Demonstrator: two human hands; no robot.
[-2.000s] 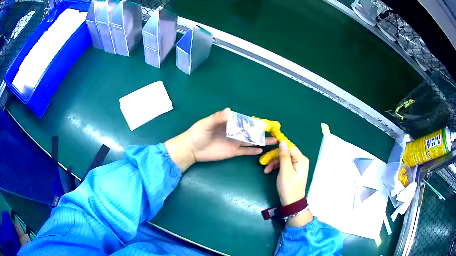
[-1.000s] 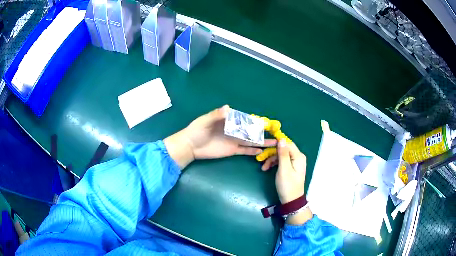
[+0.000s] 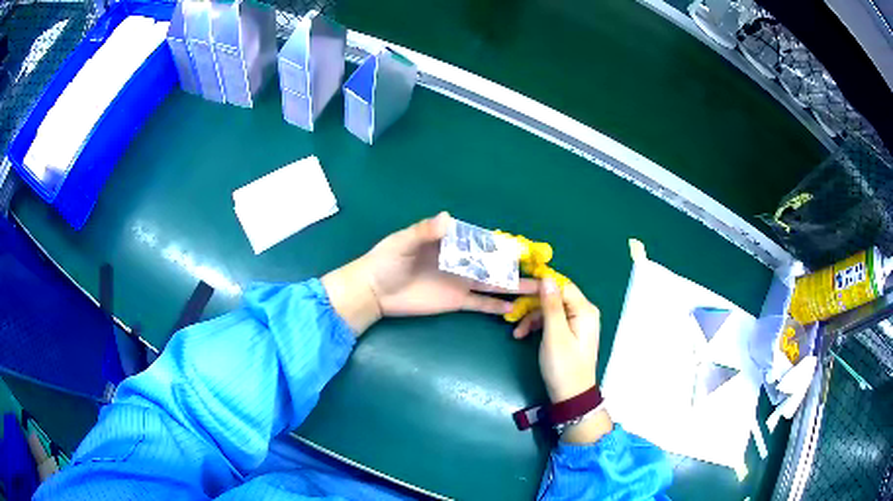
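Note:
A small shiny silver-grey plate [image 3: 478, 254], likely a mirror piece, is held over the middle of the green mat. My left hand [image 3: 423, 272] grips it from the left, with the thumb at its top corner and the fingers beneath. My right hand [image 3: 566, 328] is at its right edge, with yellow finger cots [image 3: 537, 256] on the fingertips. The right fingertips are close together beside the plate; whether they grip it or only touch it cannot be told. A dark red band is on my right wrist.
A white card or wipe stack [image 3: 285, 204] lies left of my hands. A blue tray [image 3: 90, 147] holds white sheets. Upright mirror pieces [image 3: 379, 96] stand at the back. A white backing sheet [image 3: 658, 391] with grey triangles lies right. A yellow can [image 3: 835, 287] lies far right.
My right fingers have shifted slightly at the plate's right edge, and the plate's tilt and reflections have changed a little. My left hand has barely moved.

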